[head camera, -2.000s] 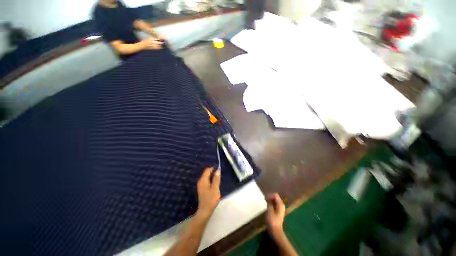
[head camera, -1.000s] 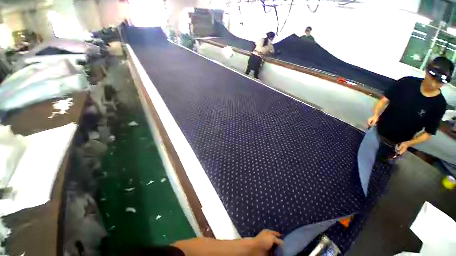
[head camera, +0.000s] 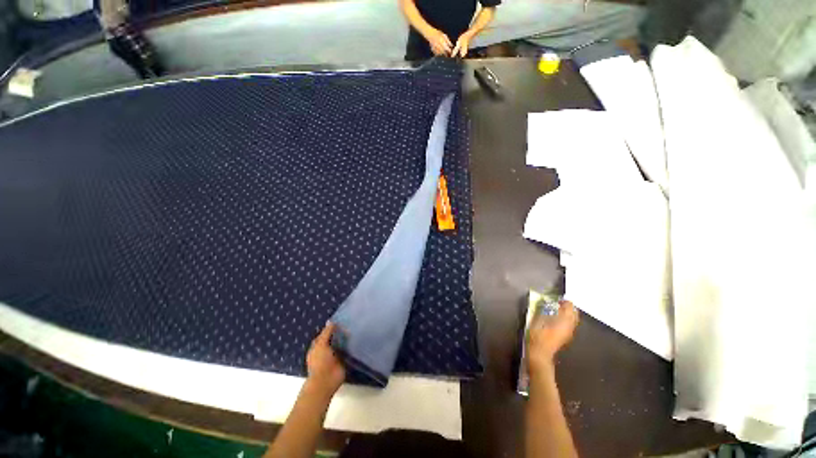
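The navy fabric ply (head camera: 233, 206) with pale dots covers the left and middle of the table. My left hand (head camera: 325, 358) grips its near end corner, which is folded back and shows a light blue underside. My right hand (head camera: 550, 335) holds a pale rectangular bar (head camera: 525, 362), likely a lay weight, at the bare tabletop right of the fabric end. An orange snap-off knife (head camera: 444, 204) lies on the navy cloth beside the folded edge, partly under it at its far tip.
White paper sheets (head camera: 608, 233) lie on the brown tabletop (head camera: 501, 206) at right. A person's hands (head camera: 452, 45) are at the far fabric corner. A small black object (head camera: 488, 80) and a yellow round object (head camera: 548, 63) lie nearby. White underlay paper (head camera: 358, 407) shows along the near edge.
The view has swung back to the fabric end. The cloth end is folded back in my left hand. The bar has moved off the cloth to the right, in my right hand.
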